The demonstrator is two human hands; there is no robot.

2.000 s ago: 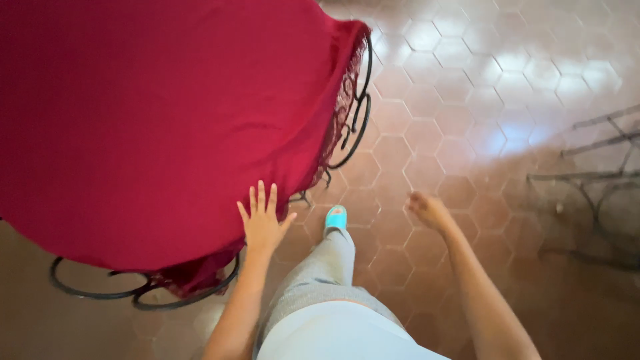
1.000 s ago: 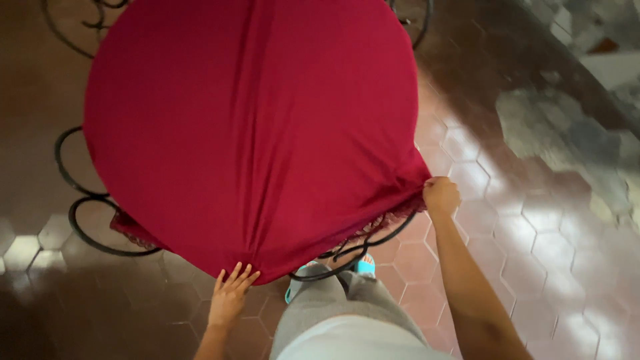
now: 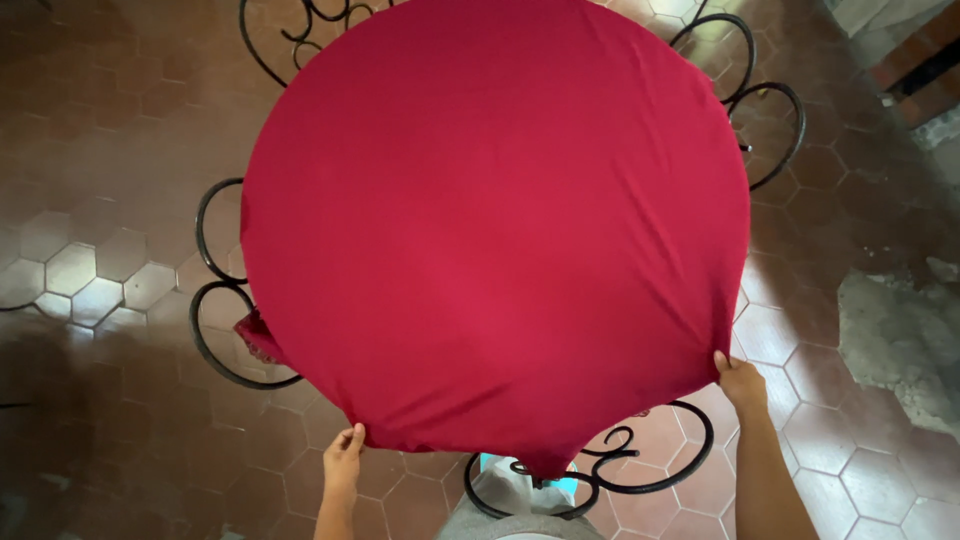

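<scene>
A red tablecloth (image 3: 487,225) with lace trim is spread over a round table, drawn into creases toward my right hand. My left hand (image 3: 345,455) pinches the cloth's edge at the lower left of the table. At the lower right, my right hand (image 3: 739,379) grips another part of the edge and pulls it outward. Between both hands a corner of the cloth hangs down toward my legs. Some lace-edged cloth is bunched at the left rim. The tabletop itself is hidden.
Curled black metal scrollwork (image 3: 709,442) sticks out around the table, close to my legs. My feet, in turquoise footwear (image 3: 564,480), are just below it. The floor has hexagonal tiles (image 3: 877,469), with a rough grey patch (image 3: 892,345) at the right.
My left hand, spread on the cloth a second ago, now pinches its edge farther left. My right hand, free two seconds ago, holds the cloth. The lengthwise folds in the middle have smoothed out.
</scene>
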